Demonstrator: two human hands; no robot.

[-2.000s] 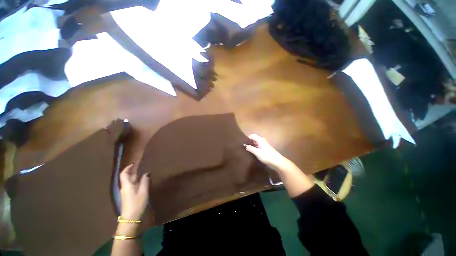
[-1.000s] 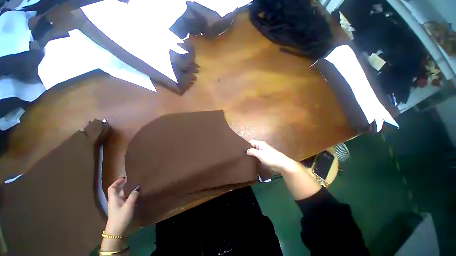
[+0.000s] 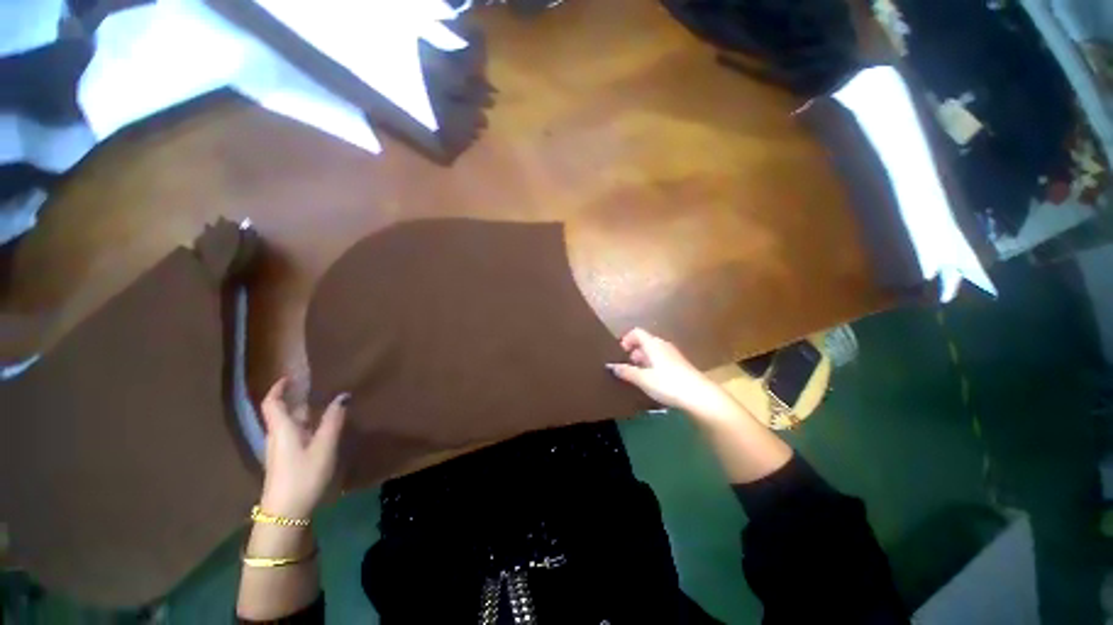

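A brown cut panel (image 3: 458, 324) with a rounded upper left side lies flat on the right stack, in front of me. Its layers cannot be told apart. My left hand (image 3: 303, 430) is at the panel's lower left edge, thumb and fingers spread, thumb on the cloth. My right hand (image 3: 653, 369) pinches the panel's right edge near its lower right corner, between thumb and fingers. The left stack (image 3: 110, 403) of brown pieces lies to the left, bunched at its upper corner, with a narrow white strip (image 3: 242, 366) along its right side.
The brown wooden table (image 3: 684, 244) bears white-topped cut bundles (image 3: 232, 73) at the far left. A black cloth heap (image 3: 781, 43) is at the far right. A white forked-end paper (image 3: 909, 171) lies at the right end. A round stool (image 3: 769, 397) holds a phone (image 3: 796, 370).
The view has shifted, so the far bundles sit higher. The panel's wrinkles have flattened since the earliest frame. My hands remain at its left and right edges.
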